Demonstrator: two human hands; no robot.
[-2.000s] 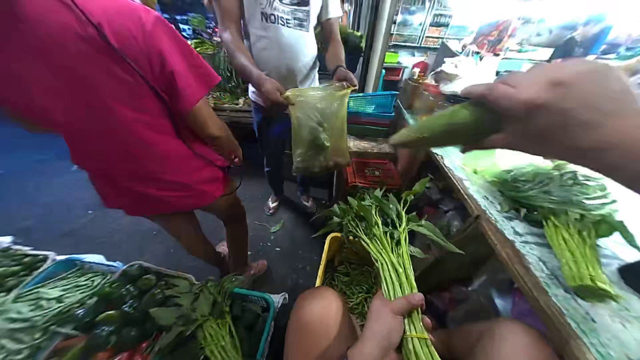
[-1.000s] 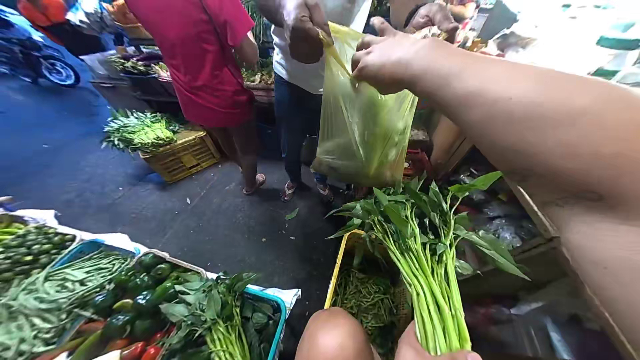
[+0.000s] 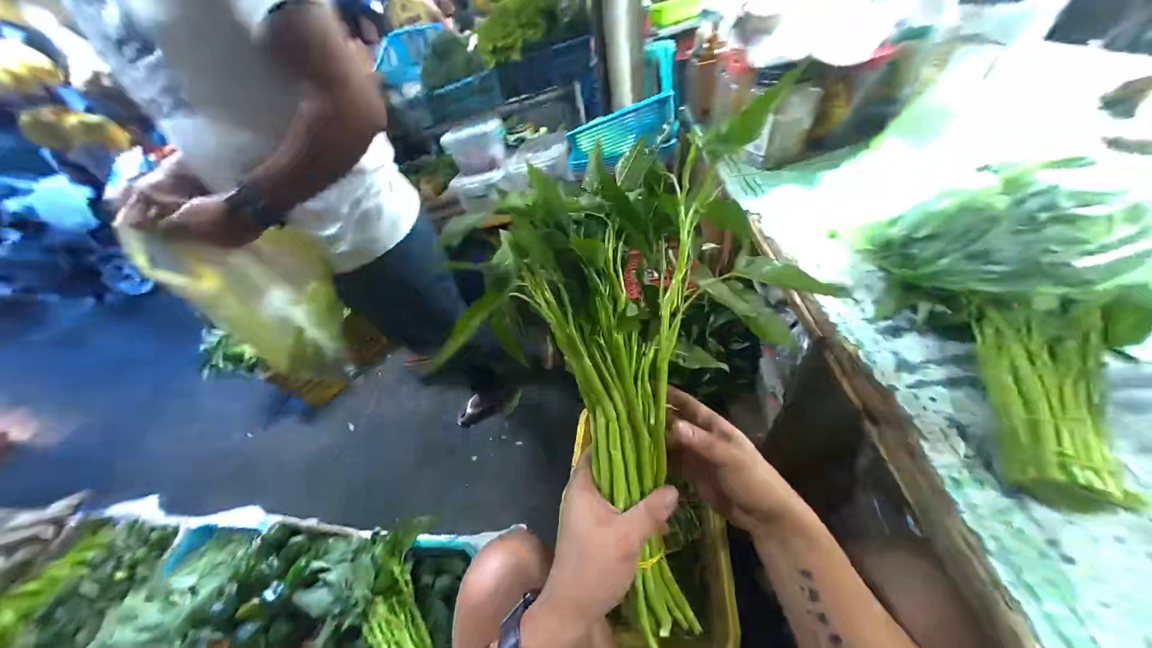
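My left hand (image 3: pixel 605 531) is wrapped around the lower stems of a bunch of leafy water spinach (image 3: pixel 621 387), above a yellow rubber band (image 3: pixel 650 560). The bunch leans slightly, leaves pointing up and away. My right hand (image 3: pixel 720 459) is at the right side of the stems, its fingers partly hidden behind them; whether they grip is unclear. Under both hands is a yellow crate (image 3: pixel 723 576). At left, a person's hands (image 3: pixel 193 211) hold a yellowish plastic bag (image 3: pixel 261 297) with greens inside.
Another bound bunch of greens (image 3: pixel 1048 387) lies on the green-and-white tabletop (image 3: pixel 972 468) at right, beyond a wooden edge (image 3: pixel 886 432). Vegetable crates (image 3: pixel 468 543) line the lower left. Blue baskets (image 3: pixel 623 130) and plastic tubs (image 3: pixel 474 147) stand behind.
My right hand, earlier out at the plastic bag, has come back beside the stems. The person with the bag has turned and stands farther left. The view has swung right.
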